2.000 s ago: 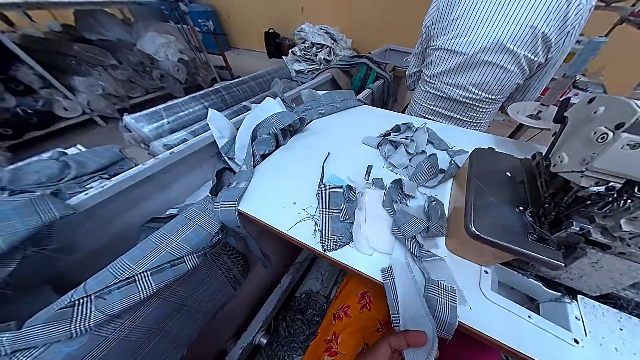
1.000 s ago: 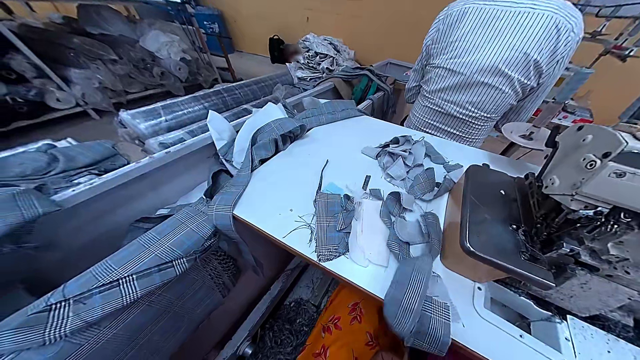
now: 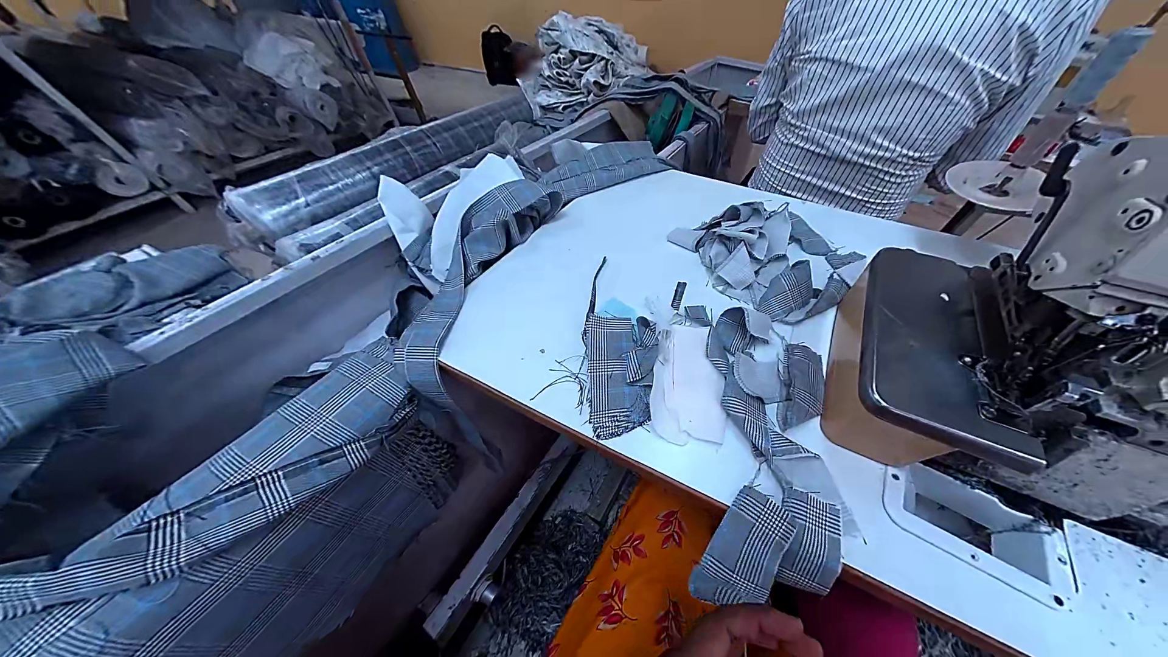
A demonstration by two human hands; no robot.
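One bare hand [image 3: 744, 631] shows at the bottom edge, its fingers curled just below the hanging end of a grey plaid fabric strip [image 3: 741, 547]; which hand it is, and whether it touches the cloth, I cannot tell. My other hand is out of view. The strip runs up the white table [image 3: 511, 319] to folded plaid pieces beside a white cloth piece [image 3: 689, 383] and a small plaid piece [image 3: 613, 374]. Farther back lies a heap of plaid strips [image 3: 748, 246]. At the right stands an industrial sewing machine [image 3: 940, 356] with a dark metal plate.
Left of the table, plaid fabric [image 3: 274, 493] drapes over a grey trough [image 3: 265, 301]. Wrapped fabric rolls [image 3: 365, 173] lie behind it. A person in a striped shirt [image 3: 894, 91] stands beyond the table. Below the table edge are dark fabric trimmings [image 3: 547, 575].
Two seconds ago the visible hand held the strip's pale end at the table's front edge. Now the strip's plaid ends hang over that edge, and the hand is lower.
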